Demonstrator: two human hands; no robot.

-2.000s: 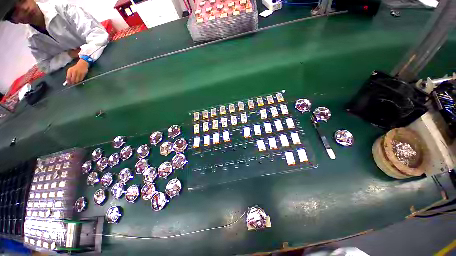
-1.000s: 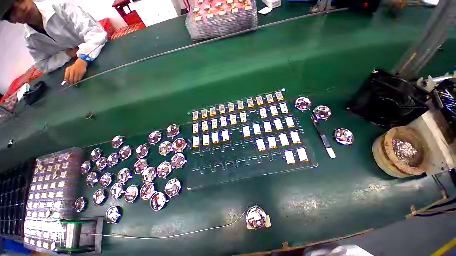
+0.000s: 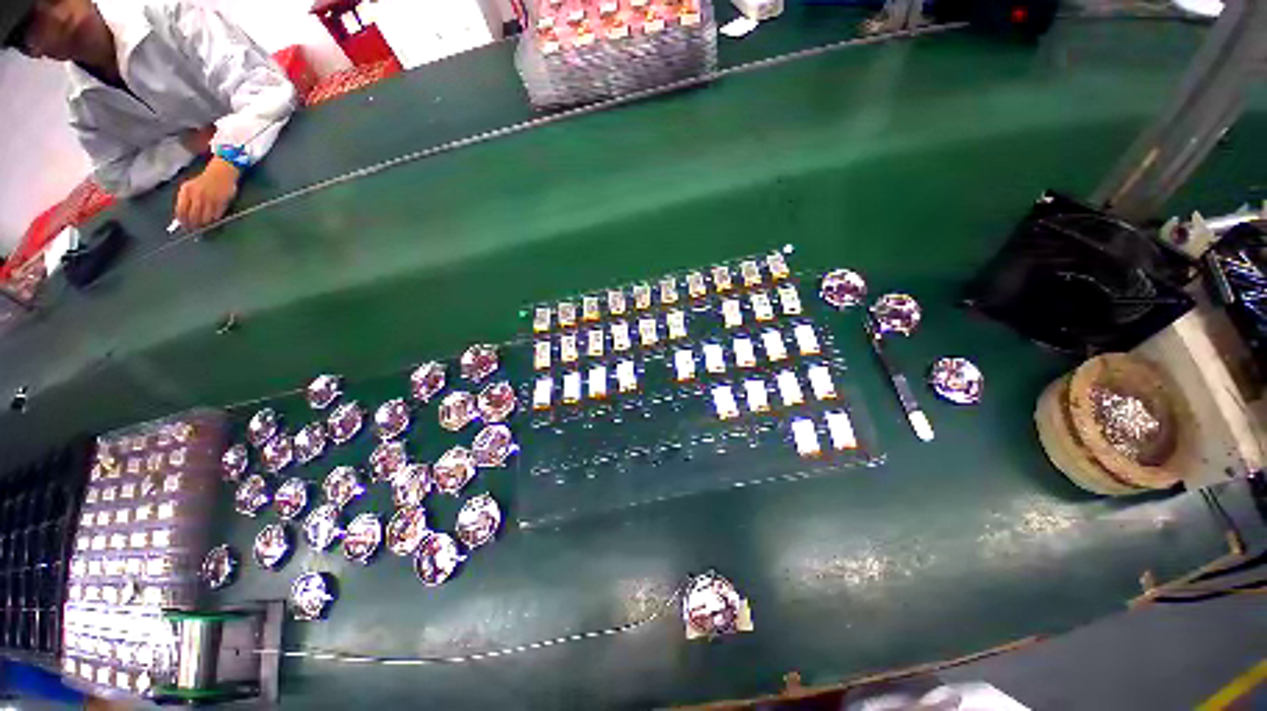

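A round silver shell with wires inside (image 3: 711, 606) sits on a small pale pad (image 3: 743, 615) near the bench's front edge. Solder wire (image 3: 459, 658) runs to it from a green-framed spool holder (image 3: 209, 653) at the lower left. White battery cells (image 3: 596, 378) stand in rows in a clear tray (image 3: 653, 489) at the middle. Many silver shells (image 3: 453, 470) lie loose left of the tray. Neither of my hands is in view. Only a blurred pale patch, perhaps my clothing (image 3: 945, 699), shows at the bottom edge.
Three shells (image 3: 956, 379) and a slim dark tool (image 3: 900, 386) lie right of the cells. A tan bowl with metal wool (image 3: 1123, 425) and a black box (image 3: 1077, 278) stand at right. A pale parts tray (image 3: 132, 528) is at left. Another person's hand (image 3: 206, 195) rests across the bench.
The small bits on the far left of the green surface have shifted left and down. The shell on the pad, the cells and the tools look unchanged.
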